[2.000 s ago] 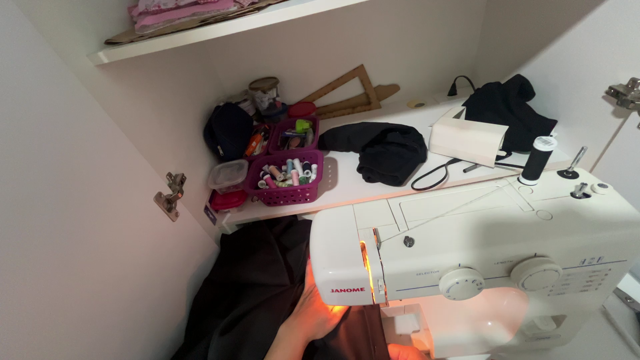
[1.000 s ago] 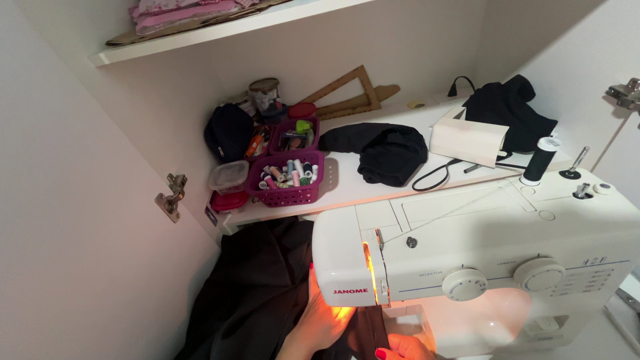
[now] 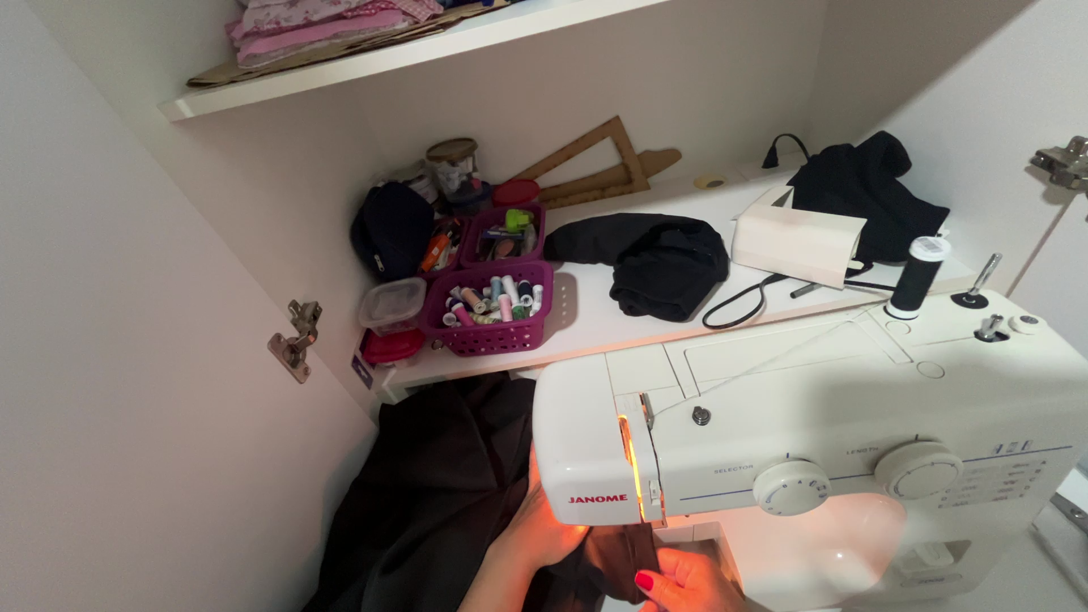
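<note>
A white Janome sewing machine [image 3: 807,425] stands at the right, its lamp lit orange, with a spool of black thread [image 3: 918,277] on top. Dark fabric [image 3: 425,476] spreads left of the machine and runs beneath its head. My left hand [image 3: 544,527] lies on this fabric, its fingers partly hidden behind the machine head. My right hand [image 3: 688,582], with red nail polish, pinches the fabric's edge in front of the needle area. The needle and presser foot are hidden by the machine head.
Behind the machine, a shelf [image 3: 586,327] holds a purple basket of thread spools [image 3: 489,340], bundled black cloth [image 3: 663,263], a white box [image 3: 799,238] and wooden set squares [image 3: 633,161]. Hinged cabinet doors [image 3: 170,340] flank it. Folded pink fabrics [image 3: 323,34] lie on an upper shelf.
My right hand, barely in view two seconds ago, has come up further into view at the fabric's edge. My left hand stays on the fabric beside the machine head.
</note>
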